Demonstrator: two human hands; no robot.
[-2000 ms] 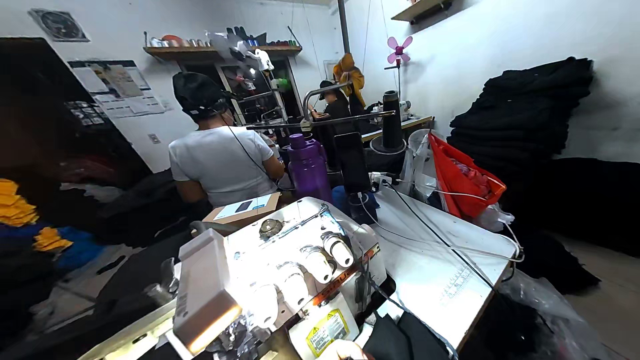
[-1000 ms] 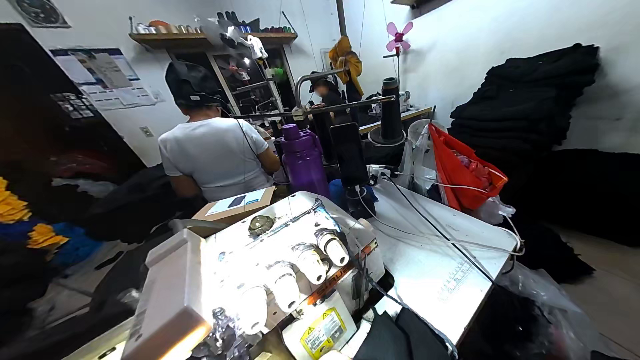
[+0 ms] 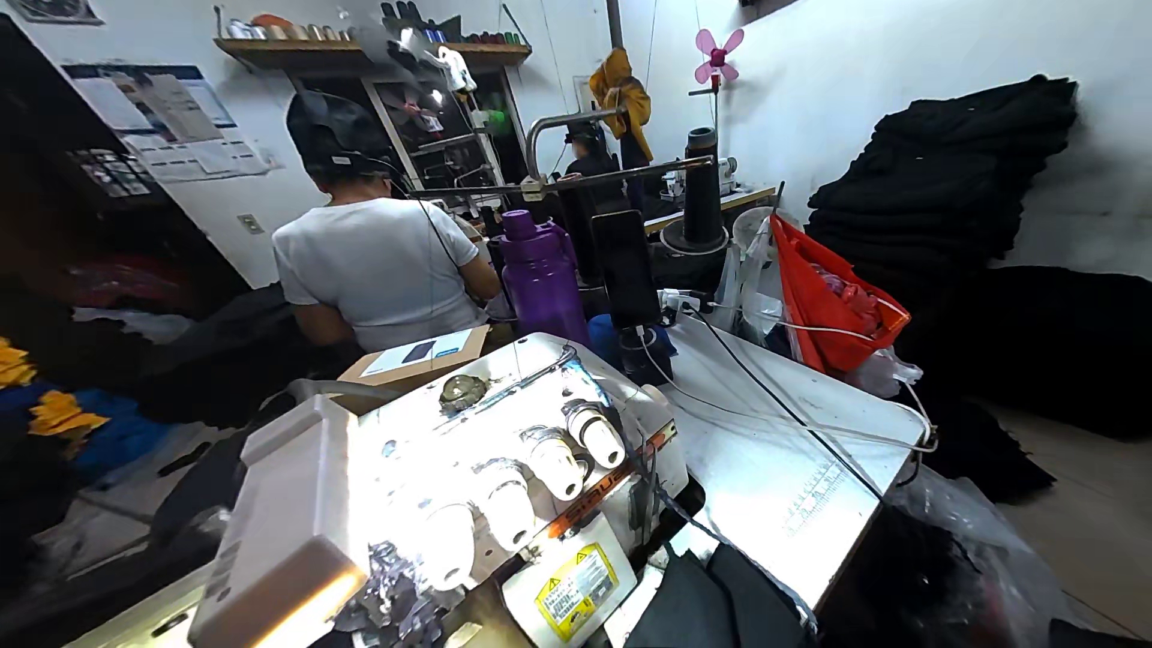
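Neither my left hand nor my right hand can be made out. An overlock sewing machine (image 3: 540,360) with several white tension dials (image 3: 507,504) fills the lower middle, brightly lit. Its front cover bears a yellow warning label (image 3: 576,589). Black fabric (image 3: 688,603) lies at the bottom edge, right of that cover. A grey box-shaped housing (image 3: 279,513) stands at the machine's left. Behind the machine are a purple bottle (image 3: 543,279) and an upright phone (image 3: 625,270) with a white cable. Black thread runs down past the dials.
A white table (image 3: 774,450) extends right, crossed by cables. A red bag (image 3: 832,297) hangs at its far edge, near a black thread cone (image 3: 701,193). Black fabric stacks (image 3: 936,171) stand at right. A person in a white shirt (image 3: 378,265) sits ahead left; another person (image 3: 589,162) is farther back.
A pale patch, possibly fingers, at the bottom edge below the labelled cover two seconds ago is not visible now. The view has shifted slightly.
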